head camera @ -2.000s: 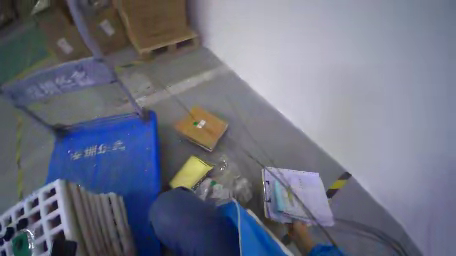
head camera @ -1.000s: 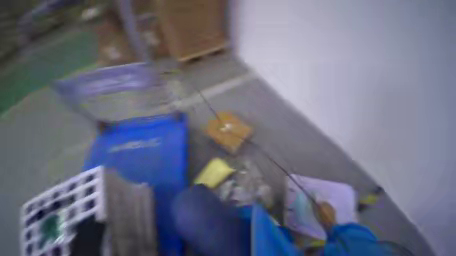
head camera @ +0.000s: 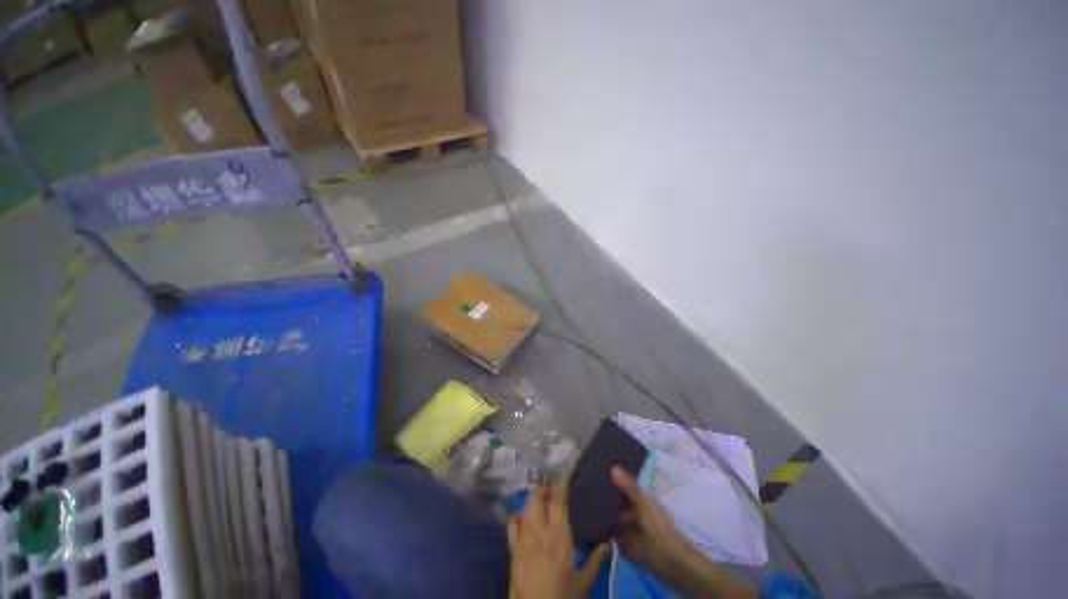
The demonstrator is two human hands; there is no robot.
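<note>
A flat black rectangular object [head camera: 603,482] is held tilted between my two bare hands, low in the picture. My right hand [head camera: 650,527] grips its right edge, with the sleeve cut off below. My left hand [head camera: 546,548] is at its left edge, with fingers and thumb against it. White papers [head camera: 714,491] lie on the floor behind my right hand, partly covered. A stack of white grid foam trays [head camera: 164,503] stands on the blue hand truck deck [head camera: 264,374], with a green piece [head camera: 47,523] on top.
On the floor lie a brown flat carton [head camera: 480,318], a yellow packet [head camera: 445,421] and crumpled clear bags [head camera: 515,451]. A white wall [head camera: 796,211] runs along the right. Palletised cartons [head camera: 392,70] stand behind. A thin dark line crosses the floor. My knee [head camera: 404,527] is between truck and bags.
My right hand has come back from the papers and now holds the black object. My left hand has entered the picture. The black thing seen earlier on the top tray no longer shows there.
</note>
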